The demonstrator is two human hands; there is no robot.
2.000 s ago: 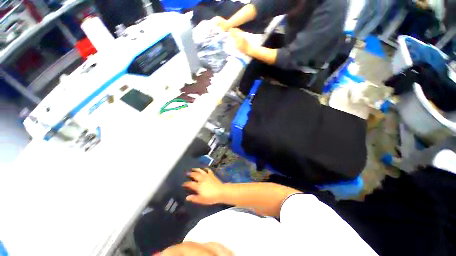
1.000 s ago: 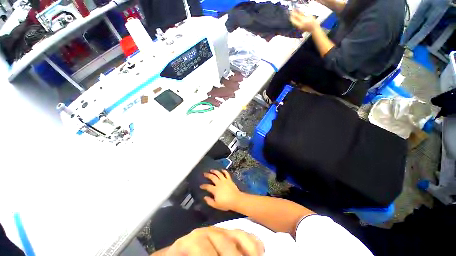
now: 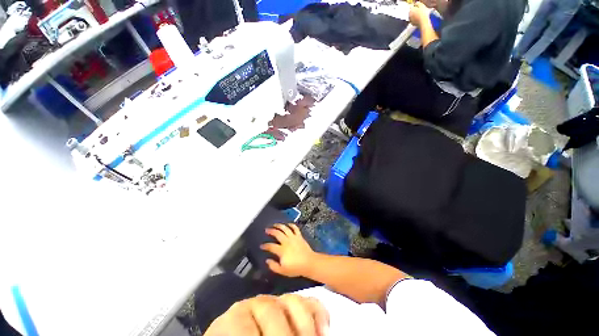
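My right hand (image 3: 288, 250) rests on my dark-clad leg below the table edge, fingers spread, with nothing seen in it. My left hand (image 3: 269, 317) is at the bottom edge in front of my white shirt, partly cut off. Its fingers are bent and its palm side is hidden. The white sewing machine (image 3: 187, 108) with a blue stripe stands on the white table (image 3: 98, 262); no cloth shows at its needle area. A large black cloth bundle (image 3: 437, 190) lies on a blue crate (image 3: 338, 174) to the right of the table.
Green-handled shears (image 3: 259, 142), a dark phone-like plate (image 3: 217, 132) and brown scraps (image 3: 292, 118) lie beside the machine. A white thread cone (image 3: 174, 42) stands behind. Another person (image 3: 469, 49) sits at the upper right near black cloth (image 3: 348, 25).
The view has shifted slightly since a second ago. My left hand's fingers look more bent. My right hand stays on my leg. The other person's hands have moved away from the black cloth and closer together.
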